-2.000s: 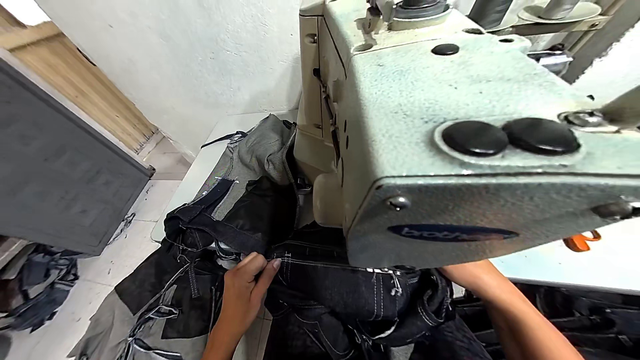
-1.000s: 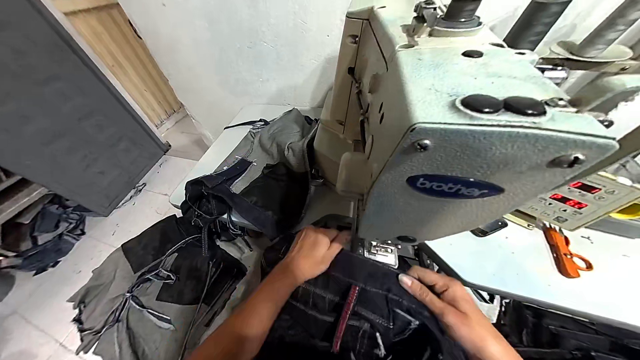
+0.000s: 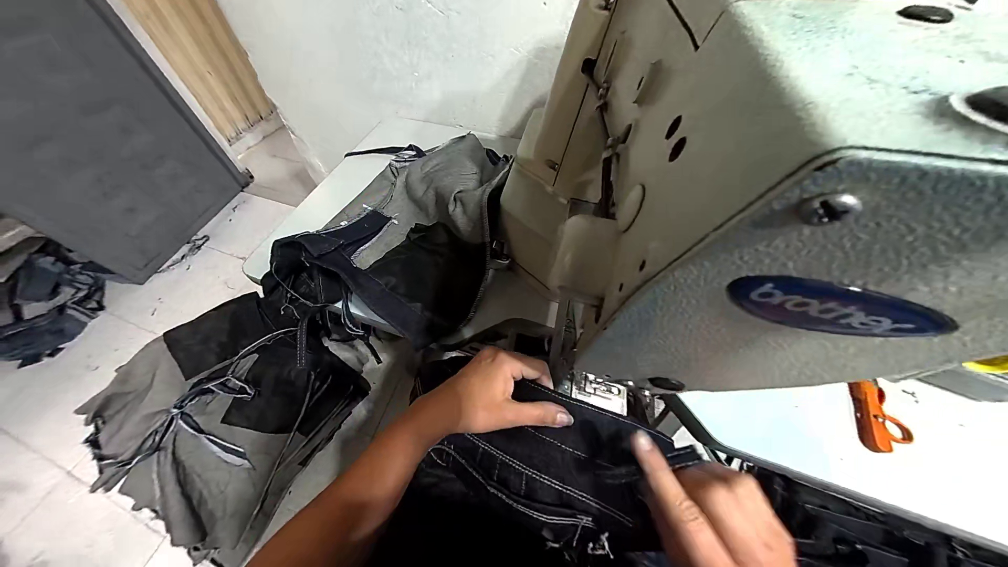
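Note:
Dark denim trousers (image 3: 535, 465) with pale stitching lie under the head of a Brother industrial sewing machine (image 3: 787, 260). My left hand (image 3: 500, 394) grips the waistband edge close to the metal presser foot (image 3: 600, 391), its thumb on top and fingers behind the cloth. To the right of the foot, my right hand (image 3: 709, 504) rests on the same garment with its index finger stretched along the band; its other fingers are bent, and whether they pinch cloth cannot be told. The needle is not clearly visible.
Grey and black garments (image 3: 441, 205) are heaped on the white table (image 3: 291, 236) and hang down its left side. Orange thread snips (image 3: 878, 417) lie on the tabletop at right. A grey panel (image 3: 102, 134) stands at left, with fabric scraps (image 3: 43, 299) beneath it.
The red-edged strip seen on the garment one second ago no longer shows, and the waistband lies differently at the foot. My right index finger now points along the band. The view has moved closer.

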